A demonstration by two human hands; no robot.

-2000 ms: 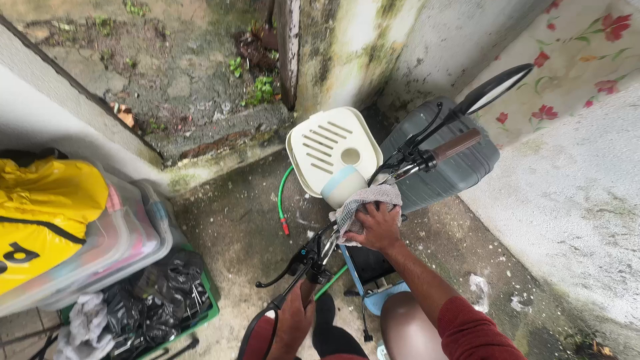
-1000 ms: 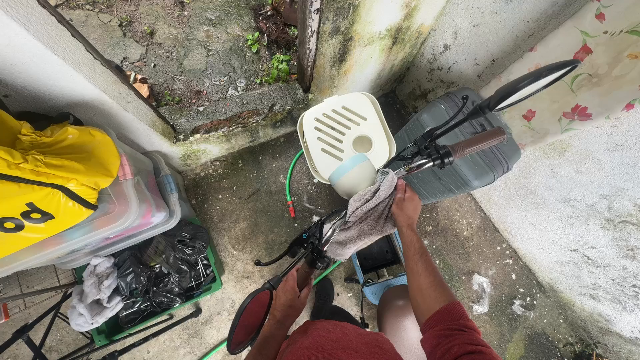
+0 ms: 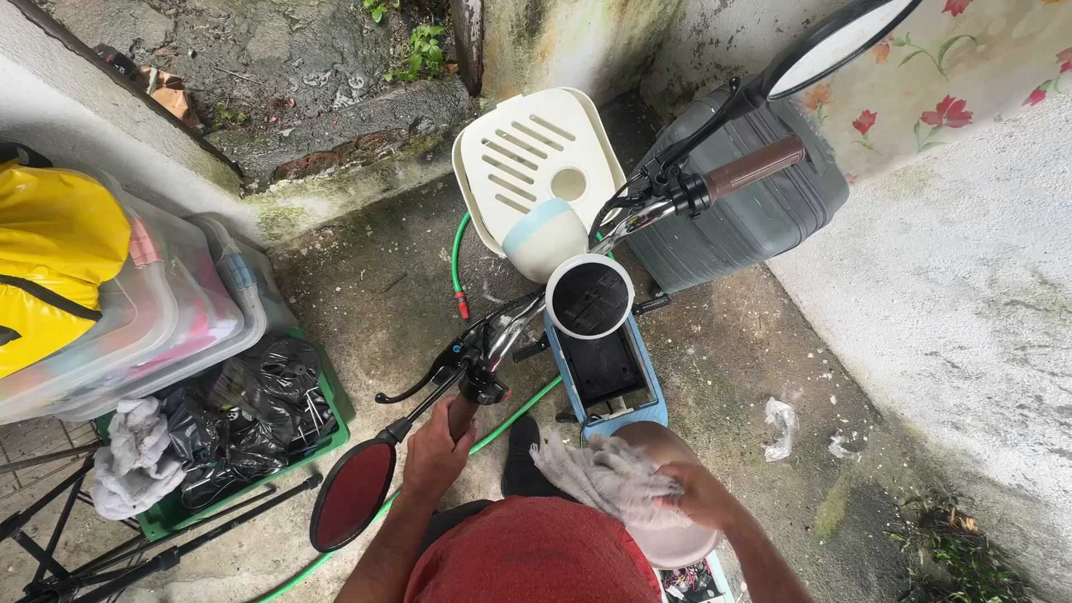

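My left hand (image 3: 437, 452) is closed around the left brown handlebar grip (image 3: 462, 416) of an electric scooter. My right hand (image 3: 699, 496) holds a crumpled grey cloth (image 3: 610, 479) over the beige seat (image 3: 670, 536). Ahead of the seat lies the blue body (image 3: 653, 398) with an open black compartment (image 3: 605, 368). A round display with a white rim (image 3: 590, 296) sits at the middle of the chrome handlebar (image 3: 512, 331), behind the cream and light-blue headlight (image 3: 546, 239). The right brown grip (image 3: 754, 167) is untouched.
Beyond the headlight stands a cream slotted plastic basket (image 3: 519, 151), beside a grey suitcase (image 3: 737, 201). A green hose (image 3: 523, 410) crosses the concrete floor. At left are clear storage boxes (image 3: 180, 310), a yellow bag (image 3: 59, 251), a green crate (image 3: 335, 427) and black folding-frame tubes (image 3: 226, 515). Mirrors (image 3: 353, 494) stick out on both sides.
My right hand has moved from the middle of the handlebar back to the seat, taking the cloth with it. The round display is now uncovered. My left hand stays at the left grip.
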